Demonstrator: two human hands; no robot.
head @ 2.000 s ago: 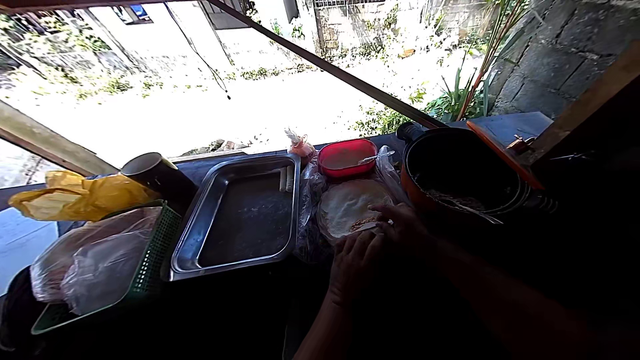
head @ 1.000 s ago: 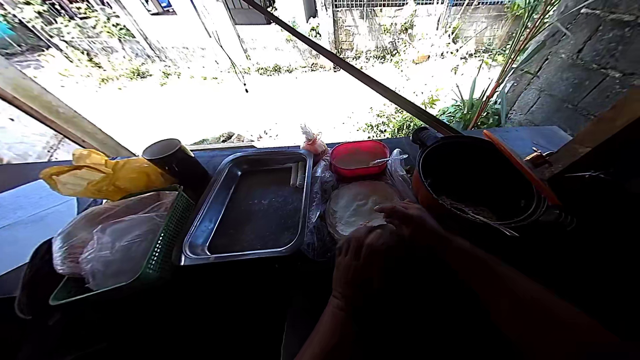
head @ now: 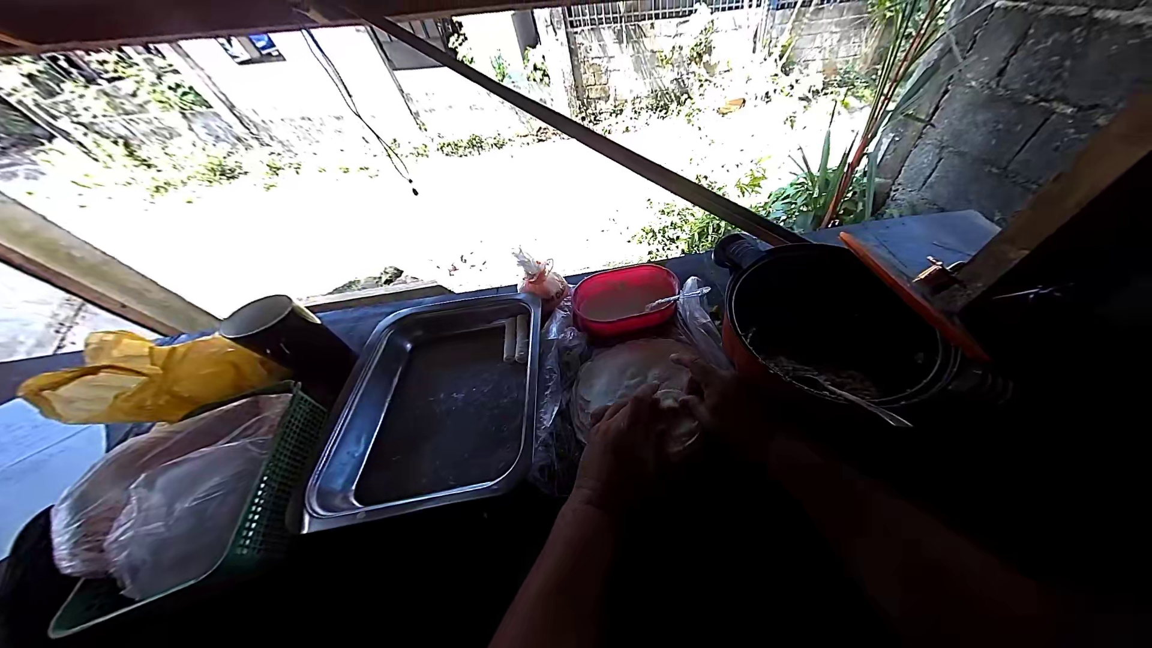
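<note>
A stack of thin, pale round wrappers (head: 621, 373) lies on clear plastic in front of a red plastic tub (head: 621, 301) of pale liquid with a utensil in it. My left hand (head: 625, 445) and my right hand (head: 715, 391) are both on the near part of the stack, fingers at a wrapper's edge; shadow hides their exact hold. Left of them, a stainless steel tray (head: 441, 414) holds two thin white rolls (head: 516, 339) side by side at its far right corner. On the right, a dark pot (head: 832, 315) contains a shredded filling (head: 828, 373) and a metal spoon (head: 859, 400).
A green plastic basket (head: 279, 477) with clear plastic bags (head: 180, 513) stands at left, near a yellow plastic bag (head: 148, 373) and a dark cylindrical container (head: 279, 328). A knotted bag (head: 543, 281) is behind the tray. An orange lid (head: 918, 292) leans at the pot, beside a wooden post (head: 1062, 198).
Both hands stay at the wrapper stack; the fingers have shifted a little over its near edge. The tray, tub and pot have not plainly moved.
</note>
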